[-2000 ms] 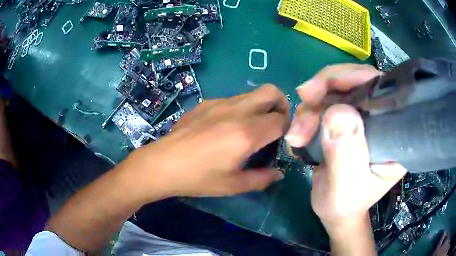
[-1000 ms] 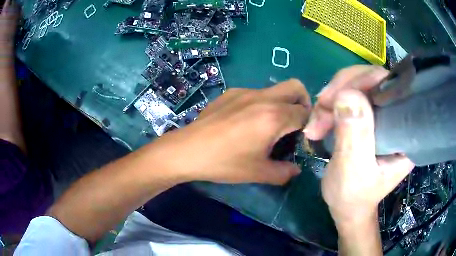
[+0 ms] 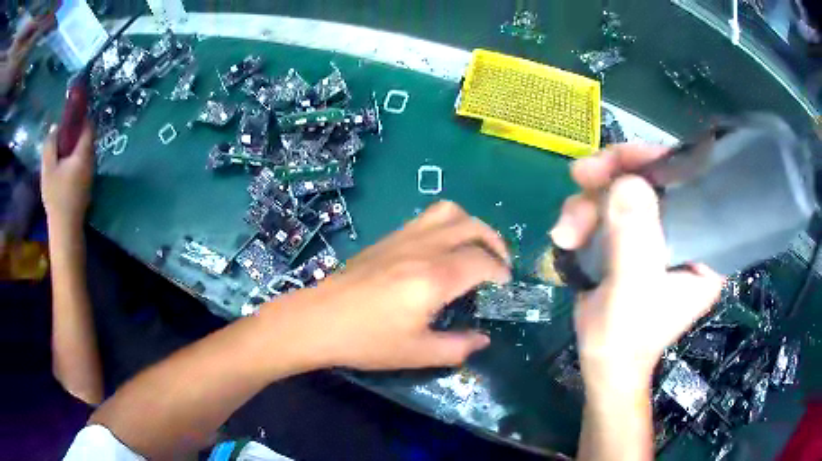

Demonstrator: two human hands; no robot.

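Observation:
My left hand [image 3: 410, 288] is on the near part of the bench with its fingers and thumb around one end of a circuit board [image 3: 516, 302]; the board's other end sticks out to the right. My right hand [image 3: 631, 243] holds a thick grey electric screwdriver [image 3: 744, 203] that points left. Its short yellowish nose [image 3: 548, 268] is just right of my left hand, above and beside the board's right end. The tip's contact with the board cannot be made out. Tiny silvery screws [image 3: 516, 236] lie on the mat beyond my left fingers.
A board pile [image 3: 297, 171] lies left of centre and another [image 3: 721, 360] at the right. A yellow perforated tray [image 3: 532, 99] stands at the back. A square frame [image 3: 430, 180] lies mid-bench. Another person's hand [image 3: 68, 171] holds a reddish tool at the left. The conveyor runs behind.
The view has tilted up and shows more of the conveyor. The driver nose has moved away from my left fingers, and more of the board shows. The other person's hand with a tool has come into view.

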